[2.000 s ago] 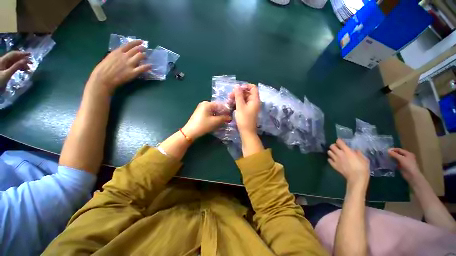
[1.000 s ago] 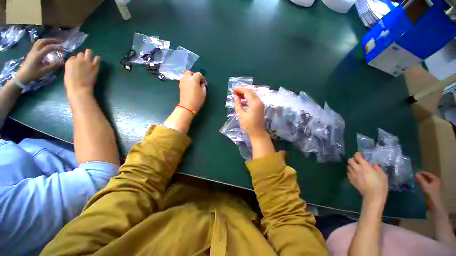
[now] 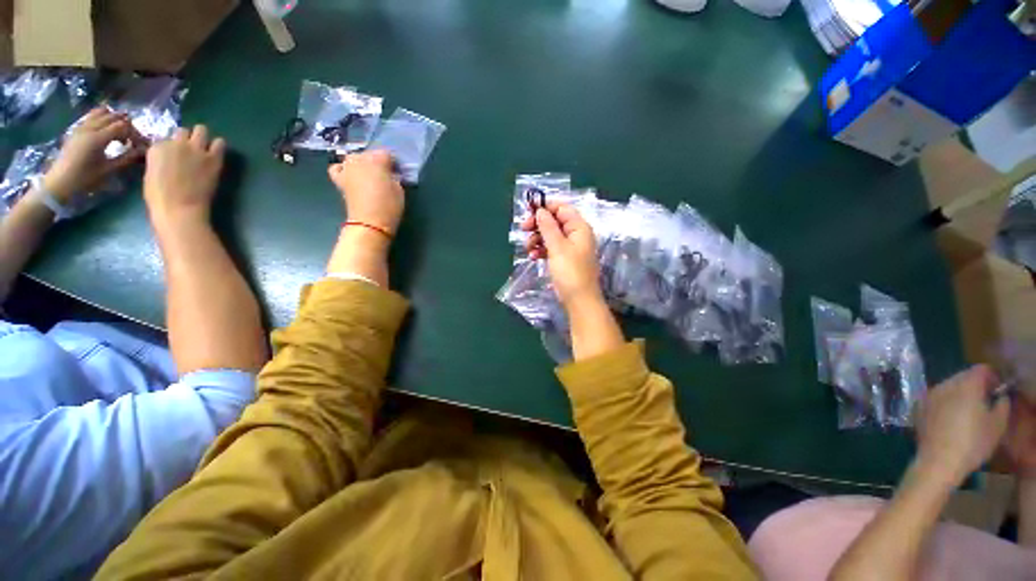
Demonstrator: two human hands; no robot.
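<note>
My left hand (image 3: pixel 369 191) is low over the table at the upper left, fingers curled down at the lower edge of some clear zip bags (image 3: pixel 408 139); its fingertips are hidden, so I cannot tell if it holds anything. Small black cables (image 3: pixel 289 139) lie beside and on these bags. My right hand (image 3: pixel 567 244) is pinched on a small looped black cable (image 3: pixel 535 199), over the left end of a long overlapping heap of filled clear bags (image 3: pixel 693 278). Whether that cable is inside a bag is unclear.
A neighbour's hands (image 3: pixel 182 170) are at the left near more bags (image 3: pixel 153 100) and a brown carton (image 3: pixel 142 32). At right are a smaller bag pile (image 3: pixel 875 369), another person's hand (image 3: pixel 960 422), a blue and white carton (image 3: pixel 897 85) and a brown carton (image 3: pixel 977 227).
My left hand has left the heap and moved to the upper-left bags, shifting further left. My right hand stays at the heap, a black loop now showing. The right neighbour's hands moved right.
</note>
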